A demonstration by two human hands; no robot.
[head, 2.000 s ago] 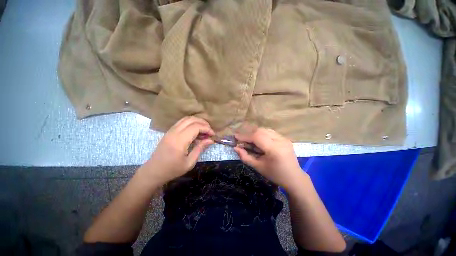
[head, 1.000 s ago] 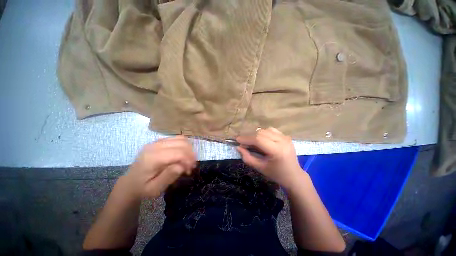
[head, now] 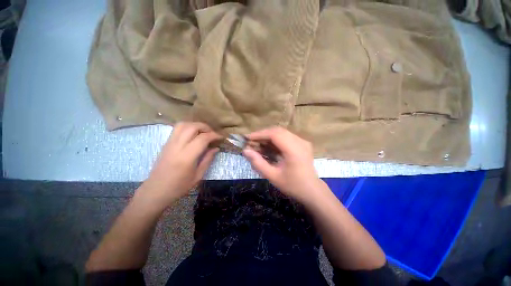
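Note:
A tan jacket [head: 336,84] lies spread on the table, with its near edge toward me. My left hand [head: 189,152] pinches that edge left of centre between thumb and fingers. My right hand [head: 284,162] is just to the right, closed around thread snips [head: 237,141]. Their silvery tips point left at the edge between my hands; their dark body is mostly hidden in my palm. A patch pocket [head: 414,84] with one round button lies at the right. Small snaps show along the near edge at both sides.
The pale blue-white table [head: 50,111] runs under the jacket. A blue bin [head: 414,223] is below the table edge at the right. More tan garments [head: 488,17] lie at the top right. Thread scraps cover my dark clothing [head: 246,234].
My left hand has come back up from below the edge and grips the cloth. My right hand and the snips have moved left. The whole view has shifted slightly, placing the jacket further right.

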